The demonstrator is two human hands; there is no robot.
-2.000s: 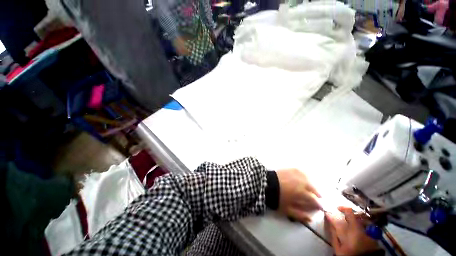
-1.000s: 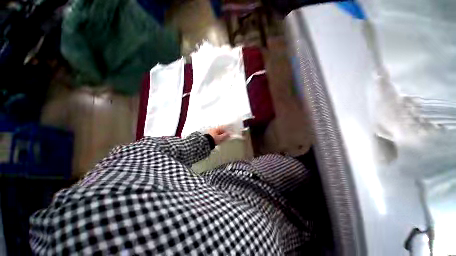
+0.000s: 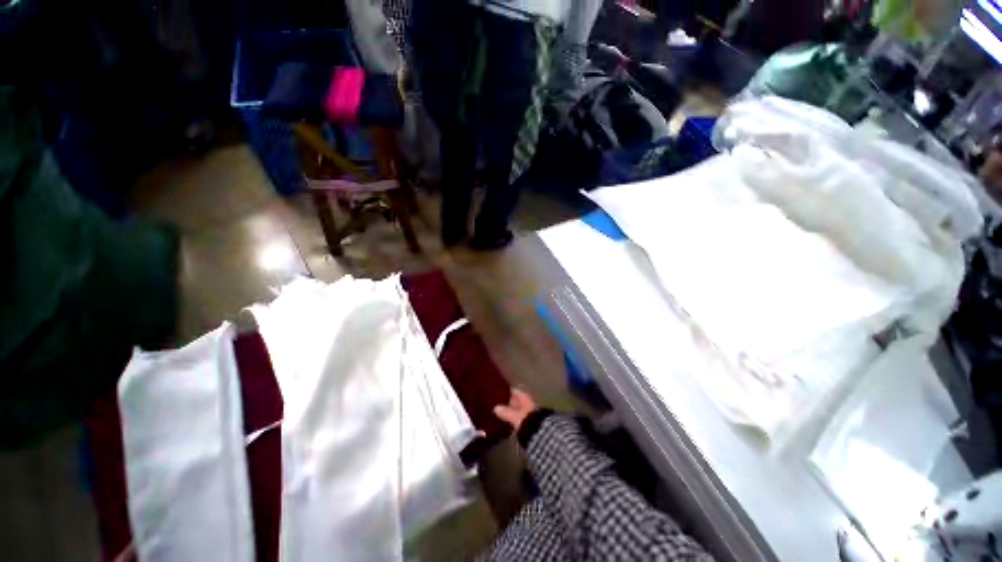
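White fabric strips [image 3: 341, 406] lie in a layered pile on a maroon cloth bundle [image 3: 456, 351] left of the table. Another white strip [image 3: 181, 450] lies farther left on the same maroon cloth. My right hand [image 3: 514, 409] is at the right edge of the maroon cloth, just right of the pile, with fingers a little apart and no cloth seen in it. Only a small bit of my left hand [image 3: 126, 553] shows at the bottom left edge, beside the left strip; the rest is cut off.
The white table [image 3: 670, 412] with its grey edge is at right, bearing a large white fabric heap [image 3: 813, 242]. Part of the machine [image 3: 978, 521] shows at the lower right corner. Beyond are a stool [image 3: 352, 176], a blue crate [image 3: 275, 55] and a standing person's legs [image 3: 478, 132]. Green fabric [image 3: 77, 274] is at left.
Both hands were at the machine, then the view turned to the strips on the maroon cloth, with one hand at their near end. Now my right hand is beside the pile and the view is tilted back up.
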